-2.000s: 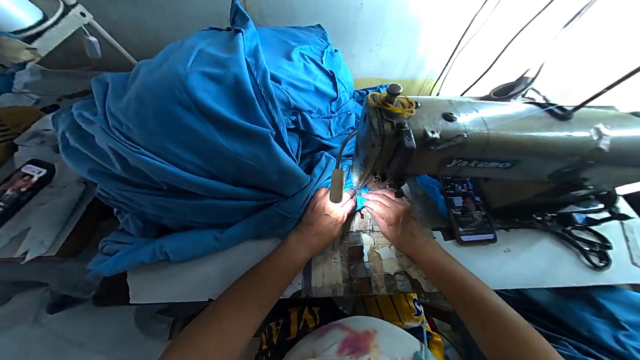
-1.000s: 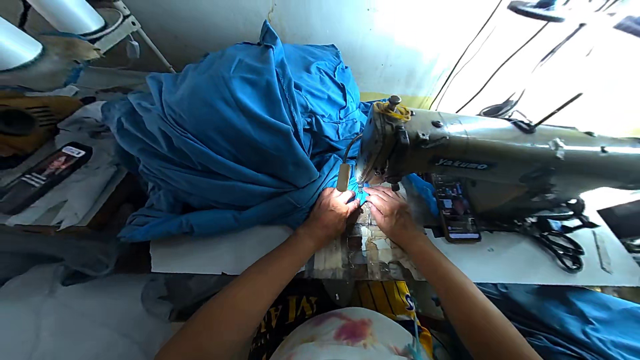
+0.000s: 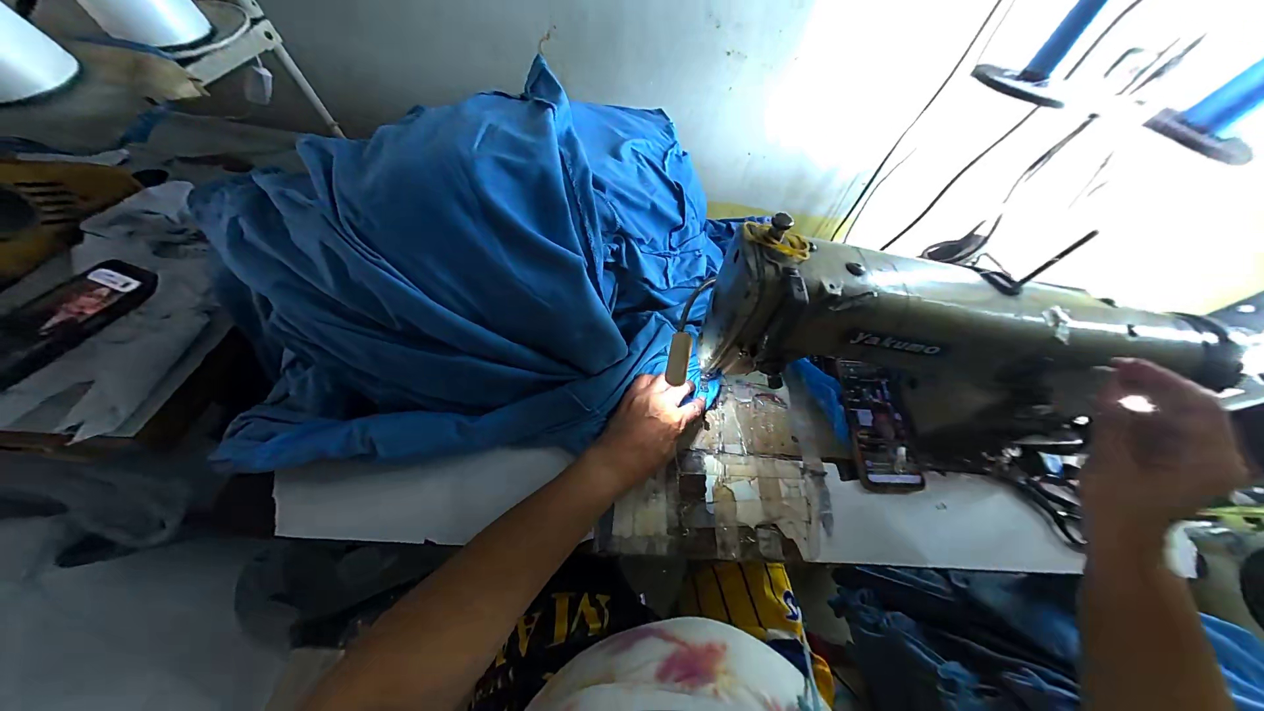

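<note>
A large heap of blue fabric lies left of and behind the needle end of a Yakumo sewing machine. My left hand rests on the fabric edge beside the needle, fingers pressing the cloth; a small lamp on a bent stalk hangs just above it. The presser foot and needle are hard to make out. My right hand is raised at the machine's right end, in front of the handwheel side, blurred, with its fingers curled; whether anything is in it cannot be told.
A lit phone leans under the machine arm, with black-handled scissors to its right. Another phone lies on papers at the far left. Thread cones stand at the upper left. More blue cloth lies below the table's right edge.
My right hand has left the fabric by the needle and moved right, up to the machine's far end. My left hand remains on the cloth near the needle.
</note>
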